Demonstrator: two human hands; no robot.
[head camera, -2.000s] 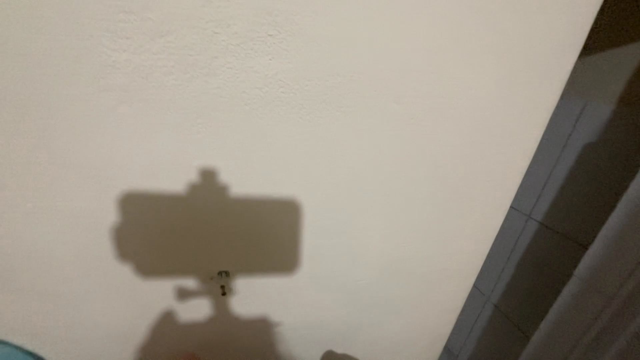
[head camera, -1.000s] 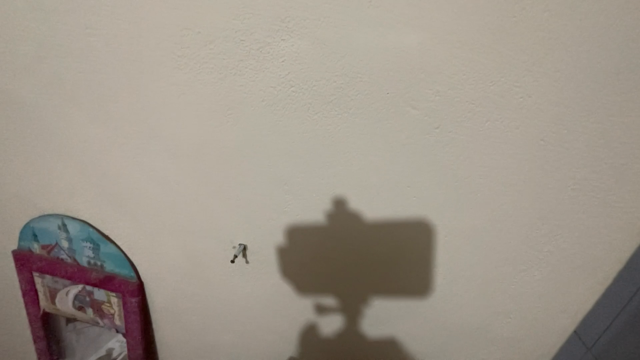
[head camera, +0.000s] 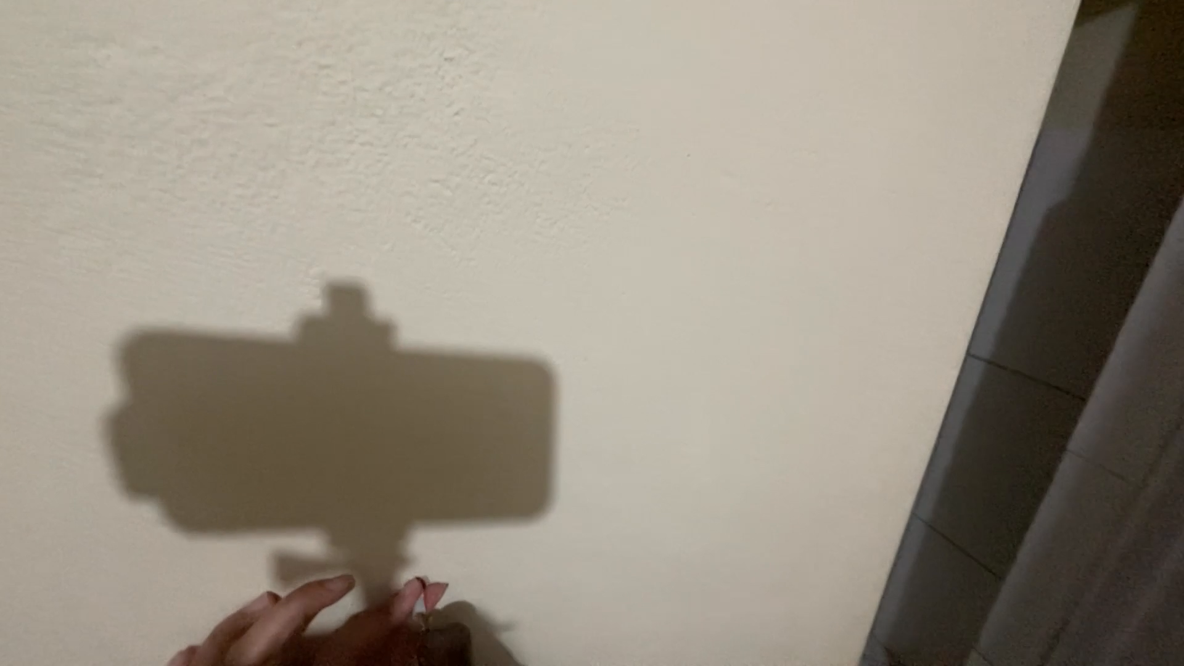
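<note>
At the bottom edge, left of centre, fingers that seem to belong to my left hand (head camera: 287, 615) reach up from below. Several of them are spread apart against a pale wall (head camera: 740, 324). Farther right, shadowed fingertips come close together at a small hook-like metal piece (head camera: 425, 622). Whether they grip it or only touch it is unclear. A dark shape beside the fingertips is too shaded to name. My right hand cannot be made out.
The pale wall has a rough patch at upper left and carries the shadow of a phone on a mount. Past its slanted right edge lie grey floor tiles (head camera: 1027, 416) and a pale hanging cloth (head camera: 1101, 481), perhaps a curtain.
Fingers have come up to the small metal piece, which stood uncovered on the wall before. The magenta-framed object with a castle picture, at lower left one second ago, is out of view; the view has shifted.
</note>
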